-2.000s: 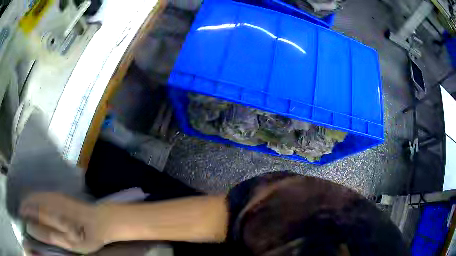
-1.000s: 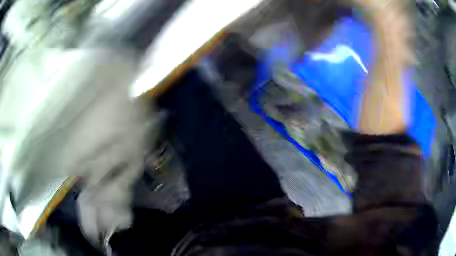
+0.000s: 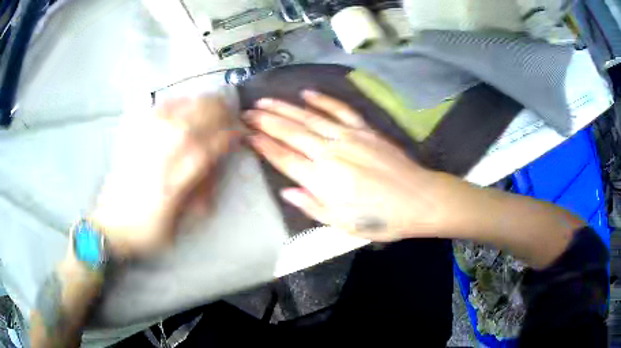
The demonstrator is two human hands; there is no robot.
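Observation:
A light grey garment panel lies over the left part of the table and hangs over its front edge. A dark brown piece lies beside it, with a yellow-green patch and fine-striped cloth on top at the right. My right hand lies flat on the brown piece, fingers spread, fingertips near the panel's edge. My left hand is blurred over the grey panel, fingers bent; whether it grips cloth cannot be told. The presser foot area is just beyond the hands.
Cream tension knobs stand behind the brown piece. The white table edge carries ruler marks. A blue bin with crumpled cloth is at the lower right, below the table. My dark-clothed lap is under the front edge.
The view has swung from the bin and floor to the machine table. My right hand has moved from over the bin onto the brown piece. Both hands are now at the cloth.

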